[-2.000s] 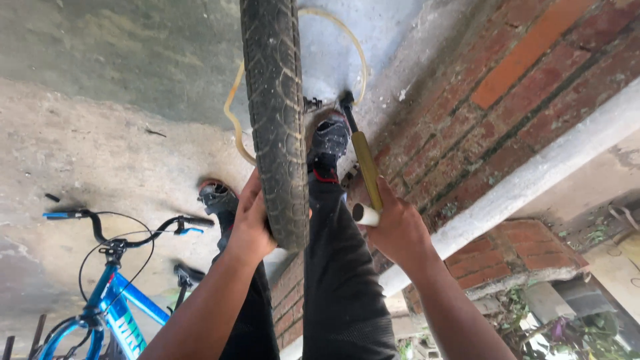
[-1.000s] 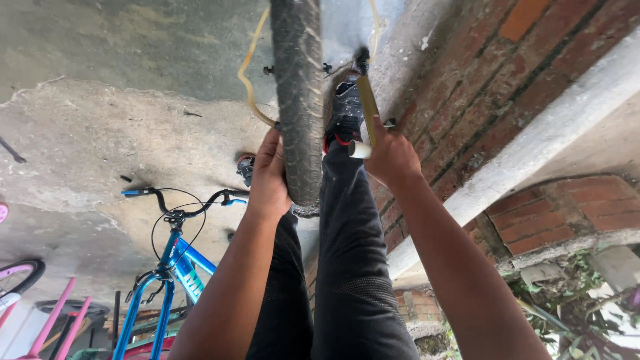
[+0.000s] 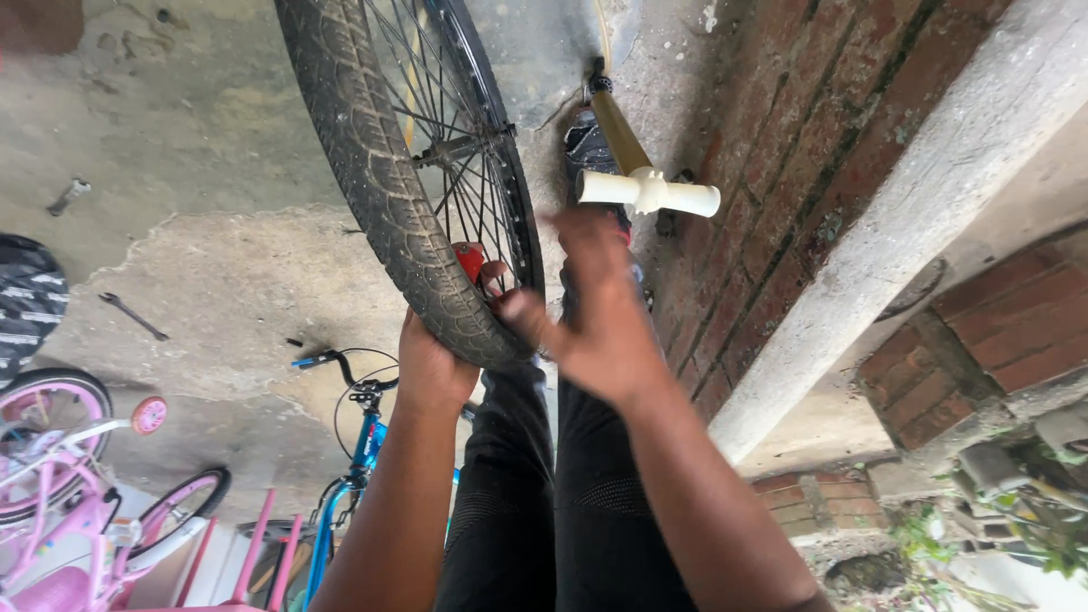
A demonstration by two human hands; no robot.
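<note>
A bicycle wheel (image 3: 514,200) with a black treaded tyre (image 3: 374,170) stands tilted in front of me, its spokes and hub showing. My left hand (image 3: 438,361) grips the tyre's lower part, with fingertips showing between the spokes beside a red reflector (image 3: 469,259). My right hand (image 3: 595,319), blurred, is spread just right of the rim with nothing held in it; whether its thumb touches the rim I cannot tell. Beyond it, a floor pump with a yellowish barrel (image 3: 620,136) and a white handle (image 3: 650,192) stands by my shoe (image 3: 588,144).
A brick wall (image 3: 748,195) and a white pipe-like beam (image 3: 892,229) run along the right. A blue bicycle (image 3: 365,442) is at lower left, pink bicycles (image 3: 76,501) farther left. An open-end wrench (image 3: 134,316) and another metal tool (image 3: 68,197) lie on the concrete floor.
My right hand has let go of the pump handle and is now beside the wheel. The wheel has turned from edge-on, so its spokes show. My left hand stays on the tyre.
</note>
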